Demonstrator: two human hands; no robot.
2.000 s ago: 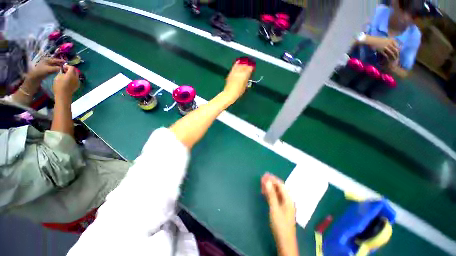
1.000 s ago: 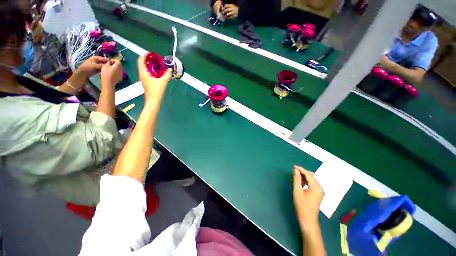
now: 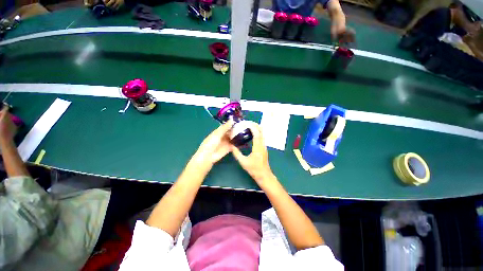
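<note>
A motor unit [image 3: 241, 132] with a magenta flared top is held in front of me above the green bench, its magenta end pointing away towards the belt. My left hand [image 3: 216, 142] grips it from the left and my right hand [image 3: 256, 153] from the right. A thin pale wire sticks out to the left of its magenta end. Another motor unit [image 3: 140, 96] stands on the near white rail to the left. A third unit [image 3: 220, 57] is on the belt, left of the post.
A grey-white post [image 3: 239, 53] rises behind the held unit. White paper [image 3: 275, 129], a red-handled tool [image 3: 297, 141], a blue tape dispenser [image 3: 324, 138] and a tape roll [image 3: 411, 169] lie to the right. A neighbour's arm [image 3: 9, 145] is at the far left, beside a white strip [image 3: 44, 127].
The view has turned right. My left hand has brought the unit from the left to the front, and my right hand has come onto it. Across the belt, a person's hand has reached to a dark magenta-rimmed housing.
</note>
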